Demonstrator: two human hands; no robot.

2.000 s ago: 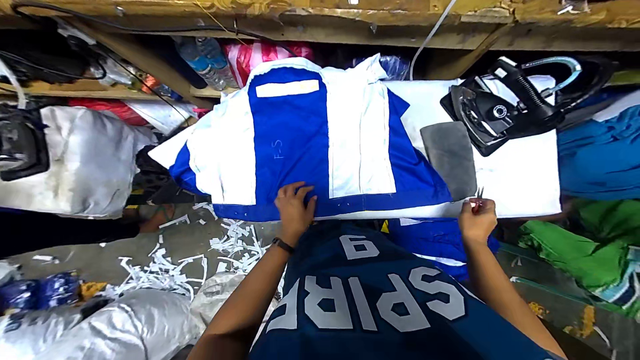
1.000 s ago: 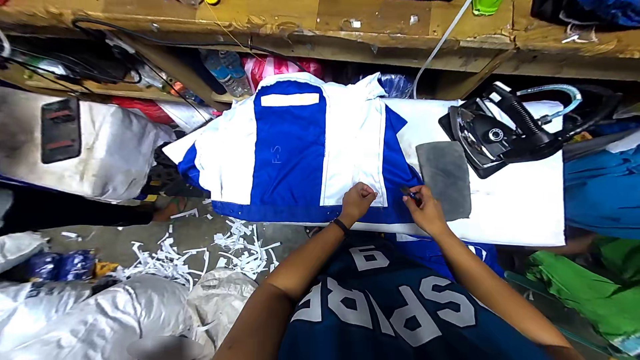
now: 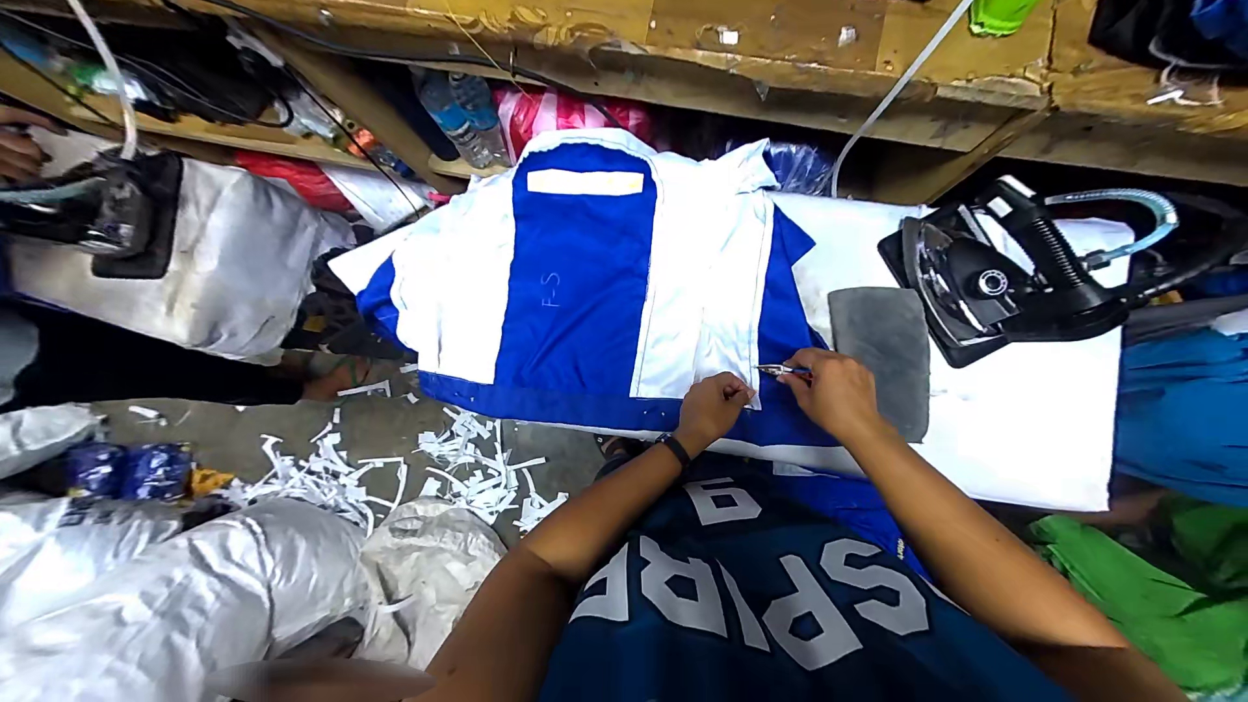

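Note:
A blue and white garment (image 3: 585,283) lies spread on a white padded ironing board (image 3: 1024,429). My left hand (image 3: 717,409) pinches the lower edge of its right white panel, near the corner. Just to the right, my right hand (image 3: 834,390) holds small metal thread snips (image 3: 778,370), their tips pointing left at the panel's edge. Whether the blades touch cloth cannot be told. A grey rectangular pad (image 3: 879,361) lies beside my right hand. Farther right, a black steam iron (image 3: 994,278) rests on a dark plate.
A wooden shelf edge (image 3: 624,49) runs behind the board. At the left, another iron (image 3: 122,210) stands on a covered board, near another person's hand (image 3: 19,146). White scraps (image 3: 478,468) litter the floor beside stuffed sacks (image 3: 175,585). Green cloth (image 3: 1131,595) lies at lower right.
Two seconds ago my hands were far apart along the garment's lower edge. They have come together at the right white panel; since one second ago they have moved little.

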